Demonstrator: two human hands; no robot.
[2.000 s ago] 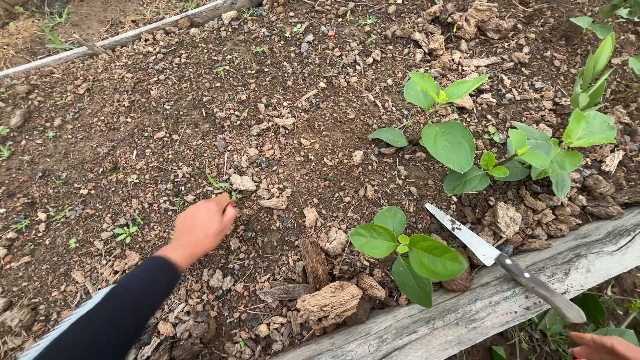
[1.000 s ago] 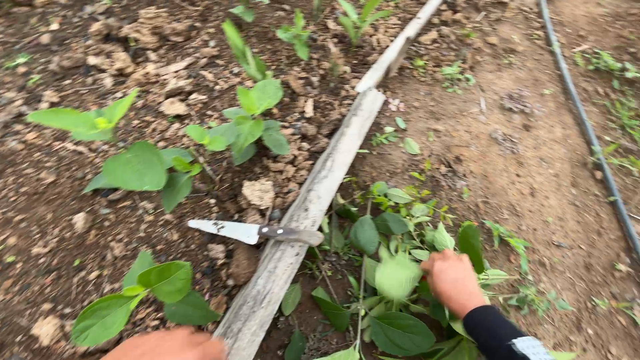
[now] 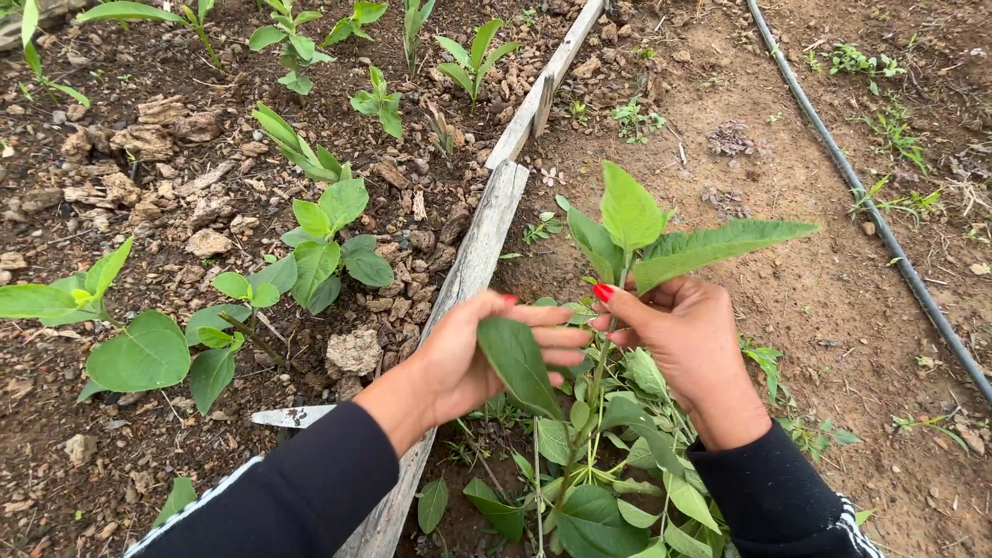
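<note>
My right hand (image 3: 674, 333) pinches the upper stem of a leafy green cutting (image 3: 632, 209) between thumb and fingers, just beneath its top leaves. My left hand (image 3: 488, 353) is beside the stem with its fingers spread, and a large dark leaf (image 3: 515, 364) lies across its palm; whether the fingers grip that leaf, I cannot tell. Below both hands lies a heap of cut leafy stems (image 3: 604, 519) on the soil. The blade of a knife (image 3: 291, 416) shows left of my left forearm, which hides its handle.
A weathered wooden board (image 3: 477, 248) edges the bed, with another board (image 3: 546, 85) beyond it. Young broad-leaved plants (image 3: 314, 256) grow in the bed among bark chunks (image 3: 205, 242). A dark irrigation hose (image 3: 860, 190) runs along the dirt path at right.
My right hand has risen from the leafy heap with a cutting. My left hand has come from the bed side to that stem. The view had swung right from the bed's soil.
</note>
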